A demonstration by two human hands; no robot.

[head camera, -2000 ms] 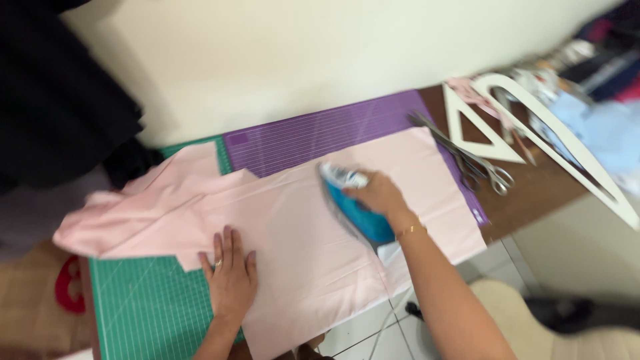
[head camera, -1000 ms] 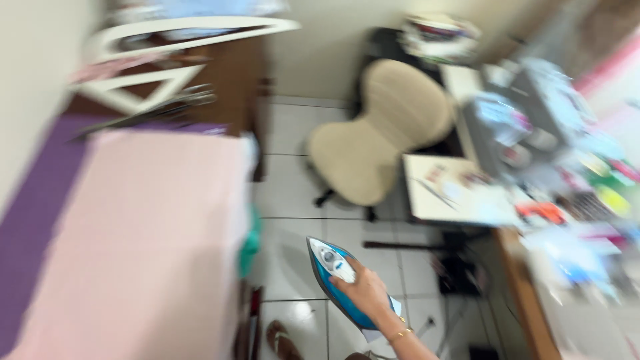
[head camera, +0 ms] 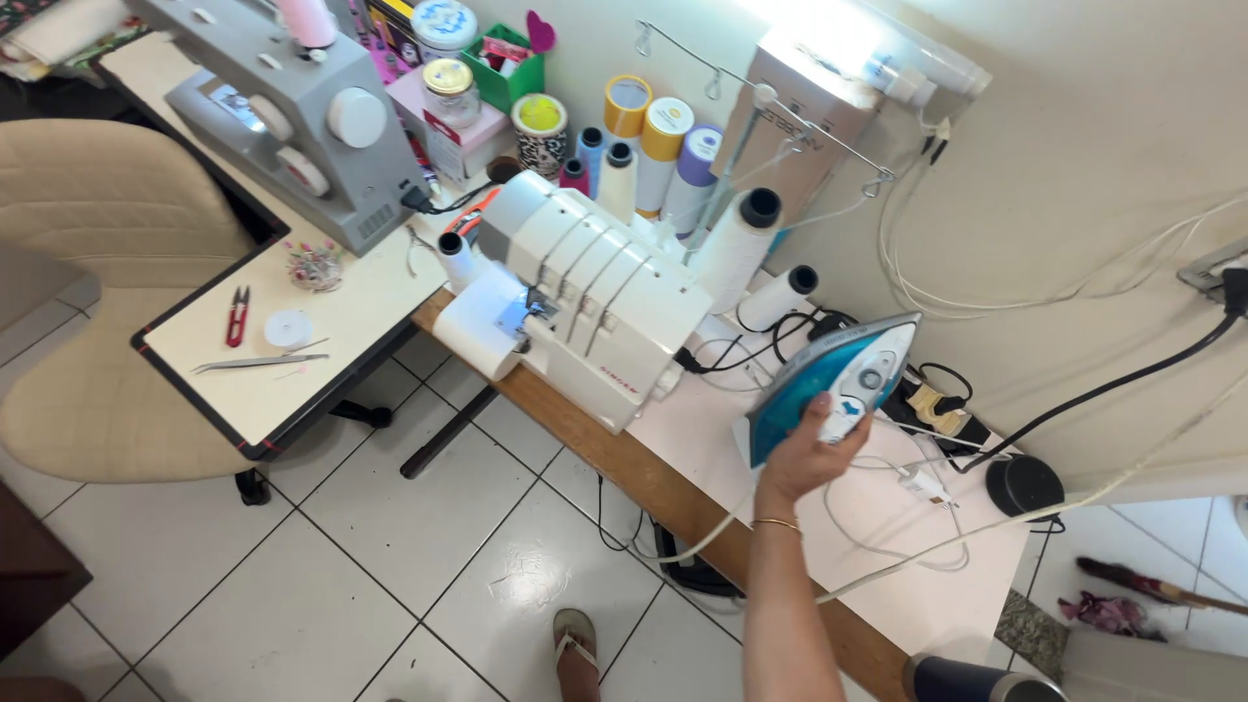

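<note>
My right hand (head camera: 814, 453) is closed around the handle of a blue and white steam iron (head camera: 829, 390), over the right part of a pale tabletop with a wooden front edge (head camera: 682, 497). The iron's tip points up and to the right; whether it touches the table cannot be told. Left of it stands a white Singer overlock machine (head camera: 595, 292) with thread cones, one of them a white cone (head camera: 736, 239). A pale cord (head camera: 936, 556) runs across the table beside my forearm. My left hand is out of view.
A grey sewing machine (head camera: 292, 117) stands on a cream table (head camera: 205, 390) with red thread snips (head camera: 237, 317), tweezers (head camera: 261, 362) and a pincushion (head camera: 314, 266). A beige chair (head camera: 117, 380) is at the left. Behind the iron lie a power strip (head camera: 936, 414) and a charger (head camera: 926, 485). A dark tumbler (head camera: 985, 680) is at the bottom right.
My right hand has carried the iron from the pink fabric to the table with the overlock machine. My left hand, earlier flat on the fabric, has gone out of view. The view has swung far round.
</note>
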